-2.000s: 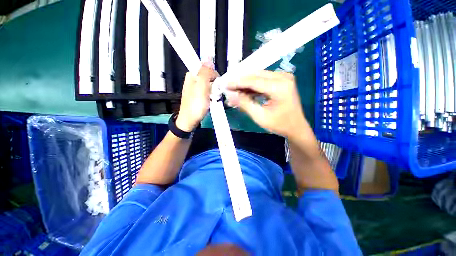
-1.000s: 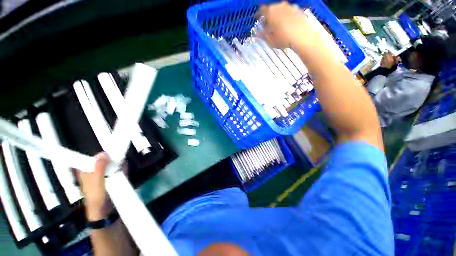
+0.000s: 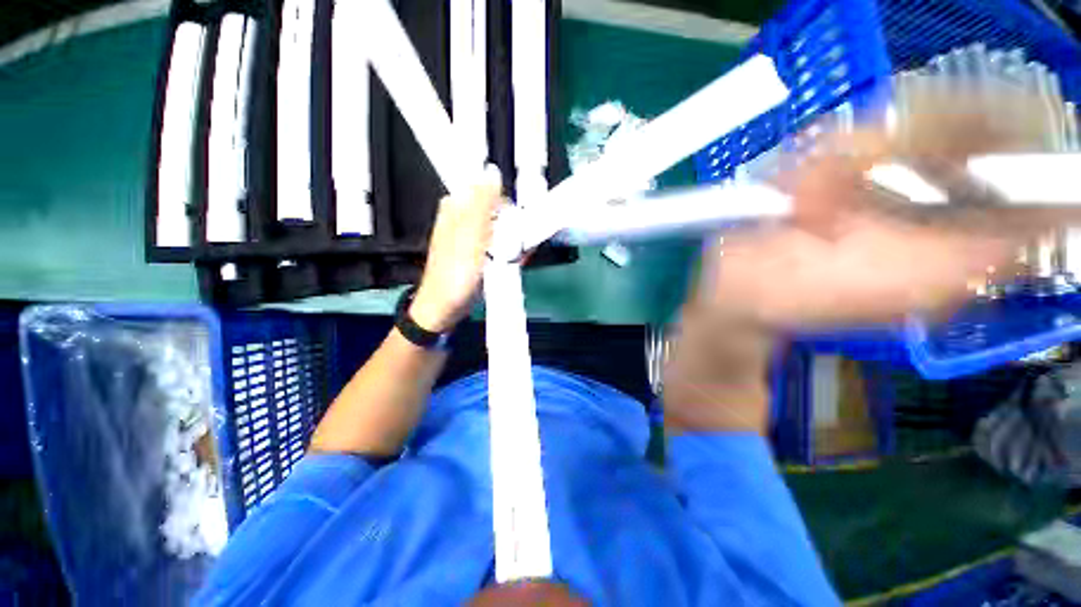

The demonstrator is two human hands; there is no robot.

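My left hand, with a black wristband, holds the white three-legged stand near its hub, its legs spread in a Y. My right hand is strongly blurred at the right. It is closed around a long white and silvery stick, which sticks out on both sides of the hand. The stick's left end lies close to the stand's hub; whether they touch is not clear.
A black slotted tray holds several white sticks on the green bench. Small translucent clips lie behind the stand's right leg. A blue crate of silvery sticks stands right. A lined blue crate with white parts is lower left.
My right hand has come back from the right crate with a stick in it. The view has swung back over the tray. My left hand still holds the stand.
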